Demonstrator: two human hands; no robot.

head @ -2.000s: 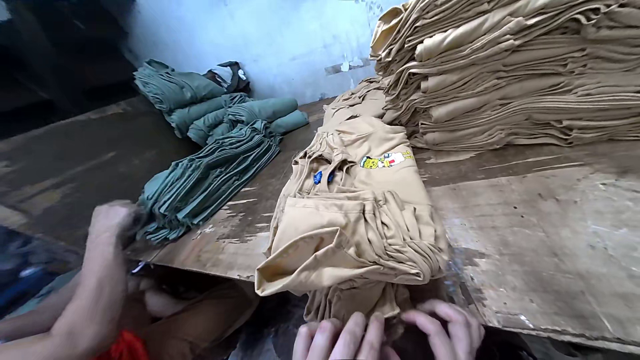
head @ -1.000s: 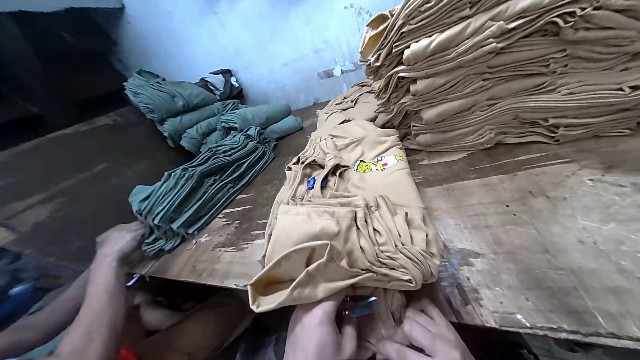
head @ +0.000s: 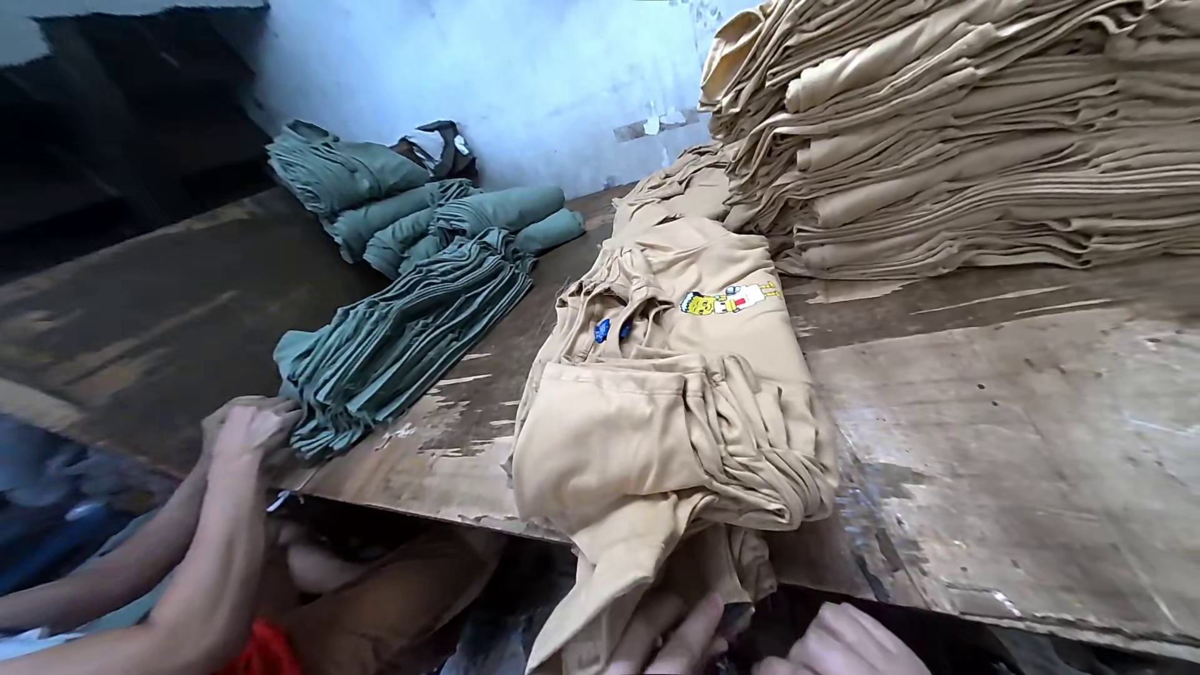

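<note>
A pile of folded tan garments lies on the wooden table, its near end drooping past the front edge. On its upper part shows a printed cartoon figure, with small blue marks left of it. My left hand is at the bottom of the view with its fingers on the hanging tan cloth, gripping it. Just right of it, below the table edge, is my right hand, partly cut off by the frame; its fingers are bent, and whether it holds anything is hidden.
A tall stack of tan fabric stands at the back right. Green cloth bundles lie on the left of the wooden table. A co-worker's hands touch the nearest green bundle. A pale wall stands behind.
The tan flap that stuck out over the pile's near left corner now hangs down at my left hand. My right hand has moved apart from my left hand, to the right.
</note>
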